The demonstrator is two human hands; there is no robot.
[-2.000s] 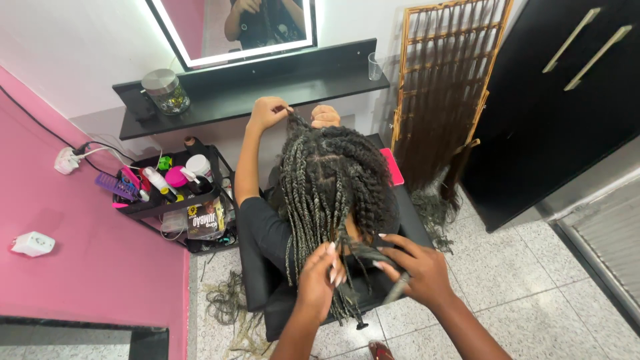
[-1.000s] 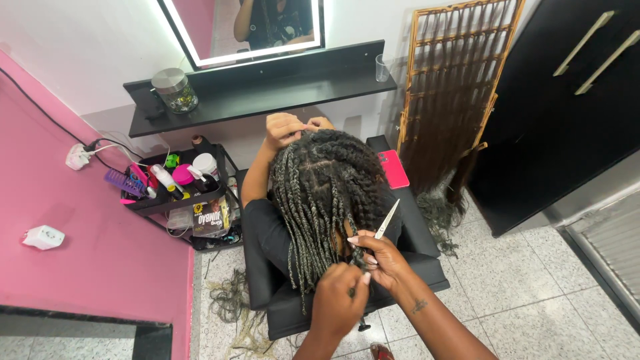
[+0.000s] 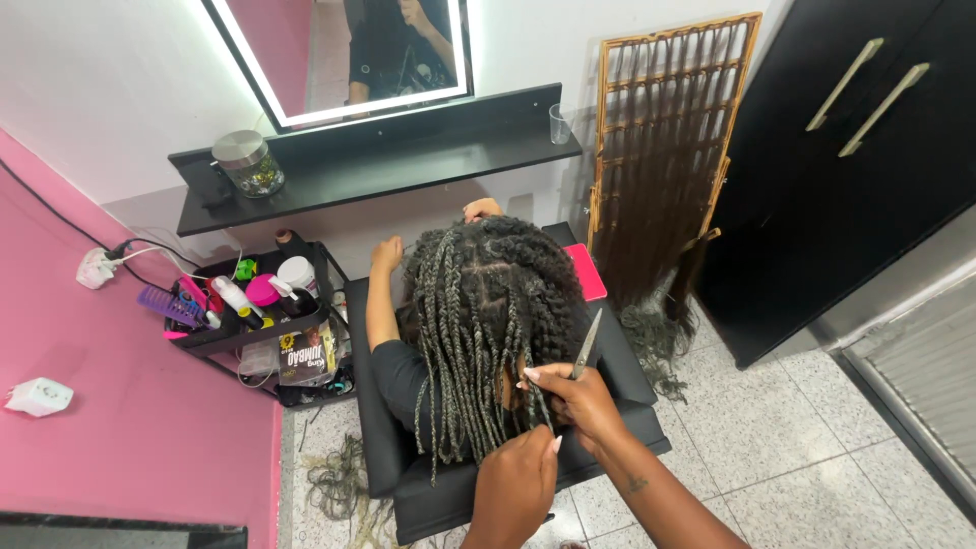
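Observation:
A seated person with braided hair (image 3: 476, 328) has their back to me, both of their hands raised near the front of the head. My left hand (image 3: 517, 480) is closed on the lower part of a thin braid (image 3: 539, 404) at the back of the head. Just above it, my right hand (image 3: 572, 396) touches the same braid with its fingertips and also holds scissors (image 3: 587, 345), their blades pointing up and away. Loose twisted hair (image 3: 545, 282) covers the right side of the head.
A black salon chair (image 3: 381, 427) surrounds the person, with a pink phone-like object (image 3: 585, 272) on it. Left stands a trolley (image 3: 252, 332) of hair products. A shelf (image 3: 381, 171) holds a jar (image 3: 250, 164). Hair hangs on a rack (image 3: 598, 137); loose hair (image 3: 339, 476) lies on the floor.
Two seconds ago my hands were apart with loose dark strands between them; now they are close together on a braid. The seated person's left-side hand has moved away from their other hand.

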